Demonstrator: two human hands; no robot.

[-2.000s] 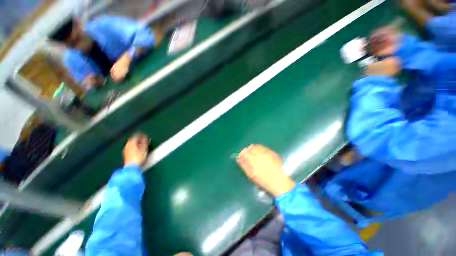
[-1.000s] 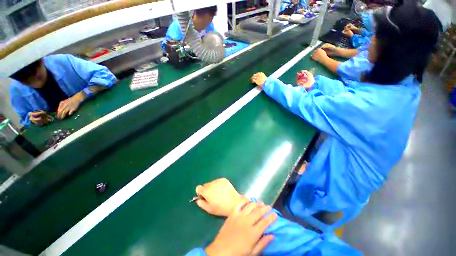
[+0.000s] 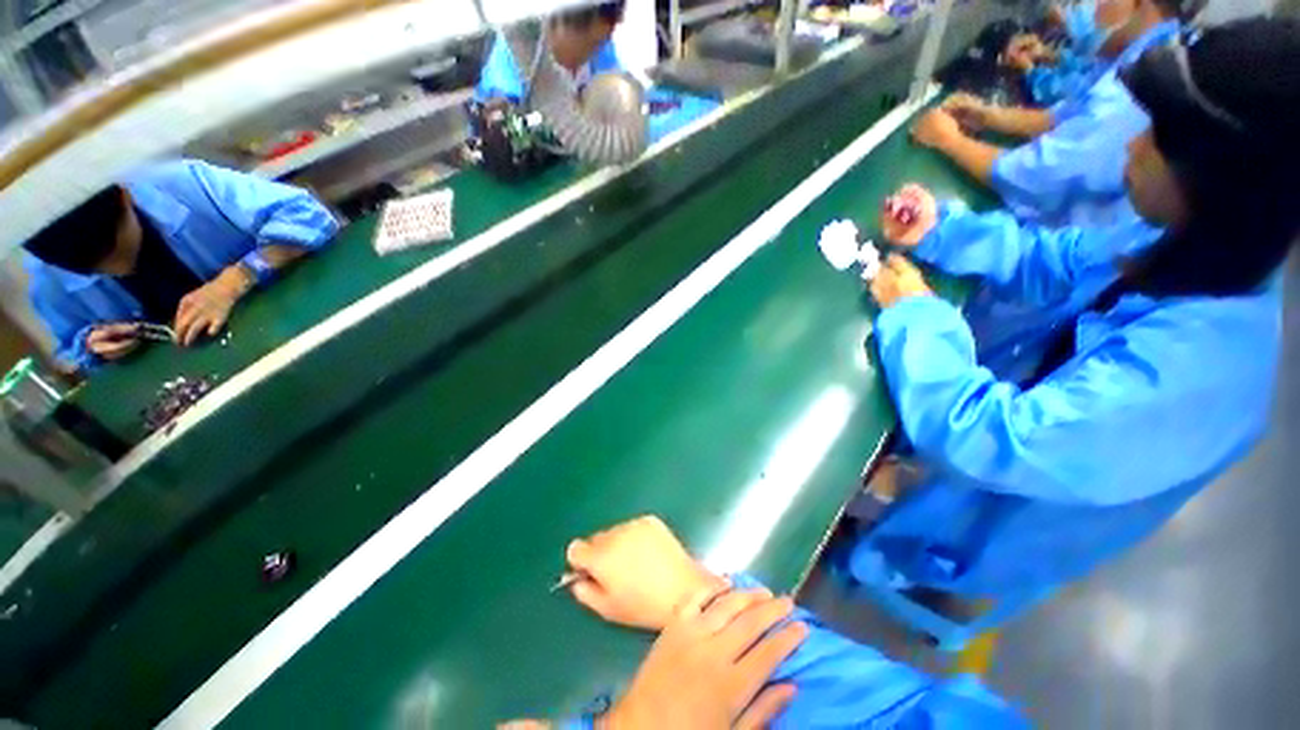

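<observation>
My right hand [image 3: 642,573] is closed over the green bench top [image 3: 599,464]; a short metal tip of the tweezers [image 3: 565,582] sticks out past its fingers. My left hand [image 3: 716,659] lies over my right wrist and sleeve cuff, fingers spread across it, with no unit seen in it. A small black electronic unit [image 3: 277,566] sits on the dark green belt [image 3: 414,428], beyond the white rail, at the lower left.
A worker [image 3: 1084,357] sits at the right, holding a white cloth [image 3: 841,243] over the bench. Opposite, a worker [image 3: 178,264] handles small parts near a dark pile [image 3: 178,402] and a white parts tray [image 3: 414,221]. A flexible duct [image 3: 606,121] stands behind.
My hands have stayed nearly still since one second ago, after coming together from apart. The neighbour's arm has drawn back from the rail and now holds a white cloth.
</observation>
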